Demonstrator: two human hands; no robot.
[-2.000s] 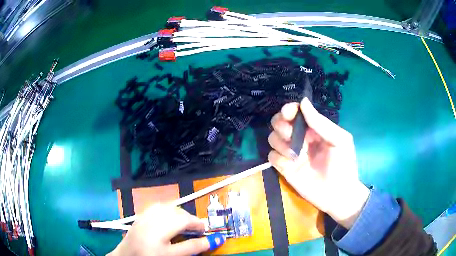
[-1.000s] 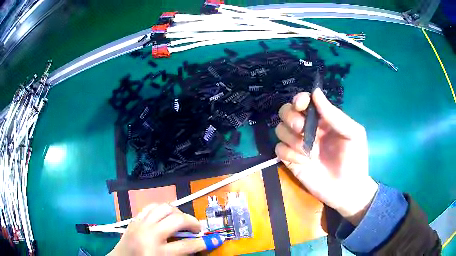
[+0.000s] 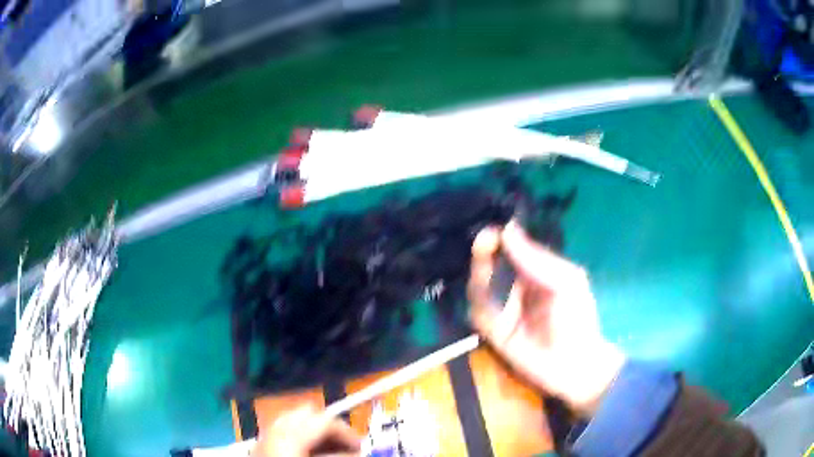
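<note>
The frame is blurred. My right hand is raised over the right part of the board, fingers curled around a dark hand tool that shows only as a blur. A white cable runs from beside my right hand down to my left hand. My left hand is cut off by the bottom edge, at the cable left of the metal fixture. Its fingertips and the coloured wires are not clear. The fixture sits on the orange board.
A black housing pile lies behind the board. White cables with red plugs lie at the back against the metal rail. A white cable bundle is at the left. A yellow line runs at the right.
The view has tilted up, so the bench things sit lower in the picture and my left hand is now partly cut off. The back cables and rail show lower, with more background above.
</note>
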